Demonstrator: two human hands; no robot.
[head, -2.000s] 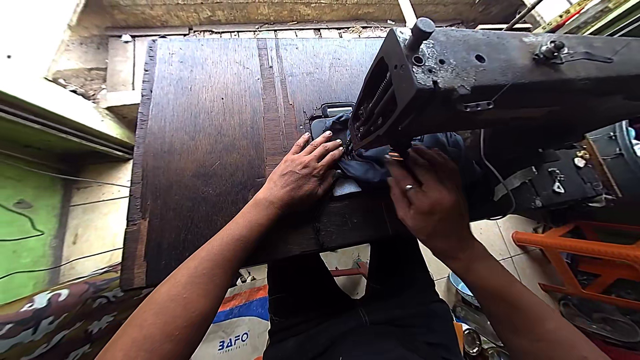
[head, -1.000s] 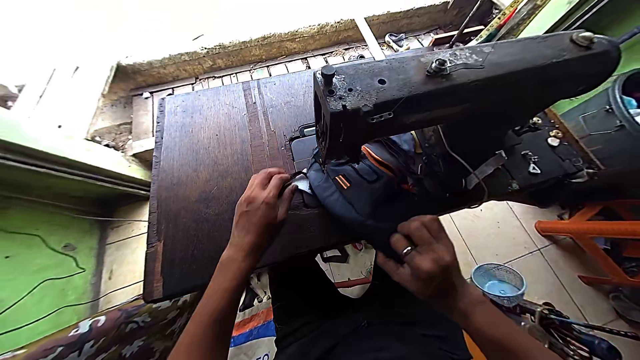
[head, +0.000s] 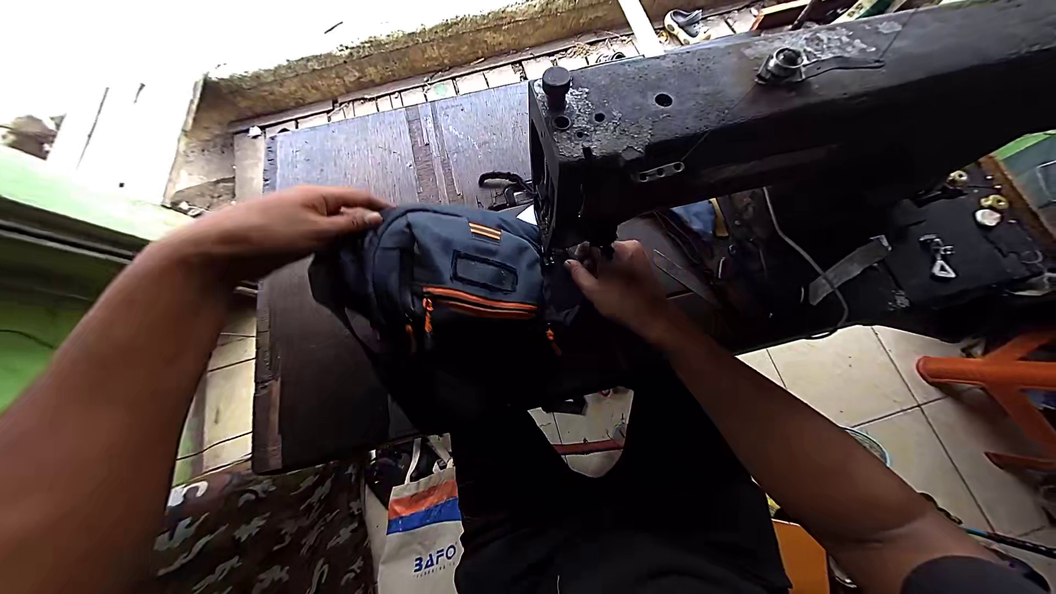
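Observation:
A dark blue-grey fabric bag point(head: 462, 264) with orange zippers lies at the front of the wooden table, left of the head of an old black sewing machine point(head: 660, 107). My left hand point(head: 289, 219) holds the bag's upper left edge, its fingertips on the fabric. Close under the machine's head, my right hand point(head: 619, 280) has thumb and fingers at the bag's right side, by the needle area. What exactly the right fingers pinch is hard to tell. The bag's lower part is in dark shadow.
The worn wooden tabletop point(head: 346, 165) extends behind and left of the bag. Small metal parts point(head: 939, 257) lie on the machine's bed at right. An orange plastic stool point(head: 990, 371) stands at the right. Below the table are a printed tote bag point(head: 425, 528) and camouflage cloth point(head: 256, 528).
The bag has moved left and spread out, showing its orange zippers. My left hand has moved to its far left edge. My right hand has moved up from the front edge to the machine's head.

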